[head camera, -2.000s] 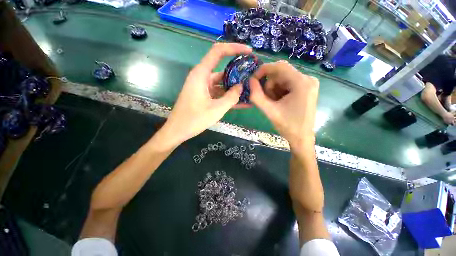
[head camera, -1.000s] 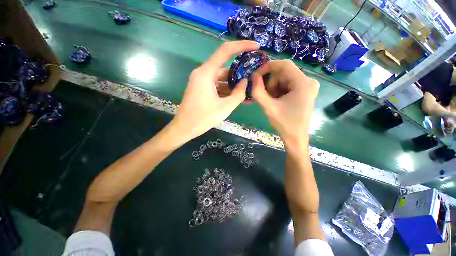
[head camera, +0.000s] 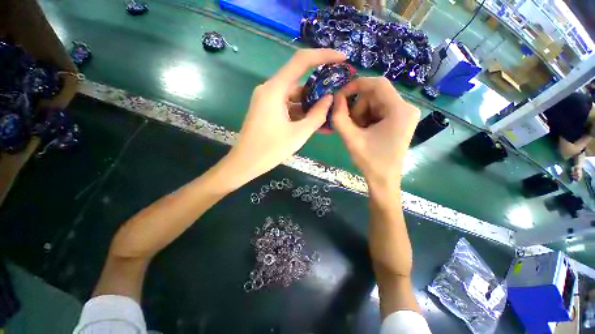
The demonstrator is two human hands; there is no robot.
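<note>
A dark blue-black round wired unit [head camera: 320,85] is held up over the green belt, with a reddish edge at its upper right. My left hand [head camera: 277,121] grips it from the left, fingers over the top and thumb at its lower face. My right hand [head camera: 375,124] has its thumb and forefinger pinched on the unit's right side. Whether a ring sits between those fingertips is hidden. Small silvery rings [head camera: 280,254] lie in a heap on the dark green bench below my arms, with a looser scatter [head camera: 313,196] nearer the metal rail.
A chipped pale rail [head camera: 443,218] divides bench from green conveyor [head camera: 261,72]. Beyond are a pile of units [head camera: 372,42], a blue tray [head camera: 267,14] and black cylinders [head camera: 483,148]. A carton of units [head camera: 32,124] is left; a plastic bag [head camera: 470,287] and blue-and-white box [head camera: 541,290] are right. A person's arm [head camera: 574,153] shows far right.
The black cylinders on the belt have moved left, and wired units on the belt have shifted. Both my hands stay on the unit, which has turned slightly.
</note>
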